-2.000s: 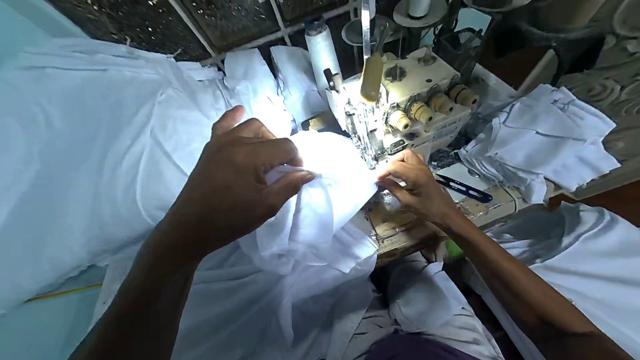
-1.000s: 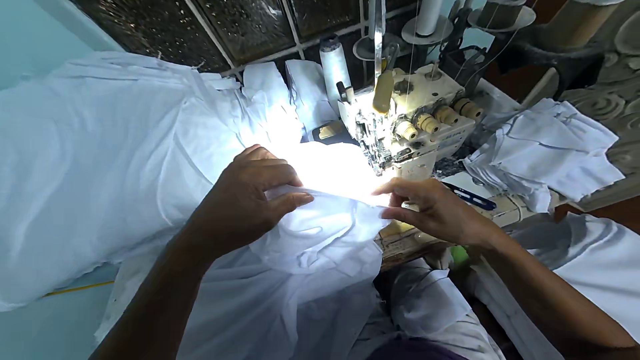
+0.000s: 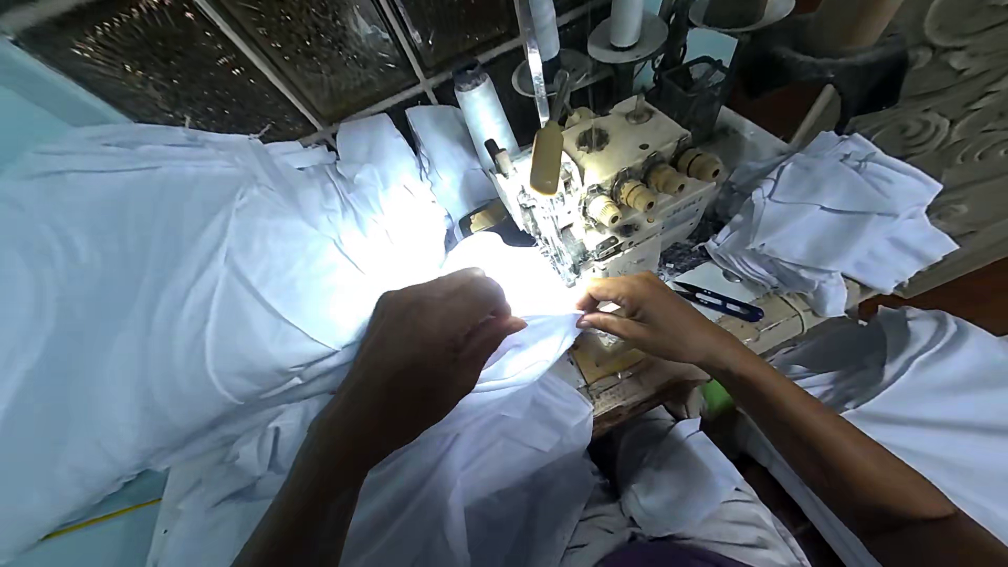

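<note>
White fabric [image 3: 535, 346] is pinched along its edge between both hands, in front of an overlock sewing machine [image 3: 630, 173]. My left hand [image 3: 441, 339], curled with its back upward, grips the cloth left of the needle area; its fingertips are partly hidden. Close to the presser foot [image 3: 571, 268], my right hand [image 3: 638, 315] holds the edge between thumb and fingers. Bright lamp light washes out the cloth beside the foot. The lower part of the fabric hangs over the table edge.
A large heap of white cloth [image 3: 157, 276] fills the left. Thread snips [image 3: 718, 302] lie right of my right hand, below a stack of white cut pieces [image 3: 843, 205]. A thread cone [image 3: 484, 110] stands behind the machine. More white fabric [image 3: 929, 394] lies at the lower right.
My left hand has turned over further, its back now upward and its fingers curled down on the cloth. My right hand still pinches the edge near the machine.
</note>
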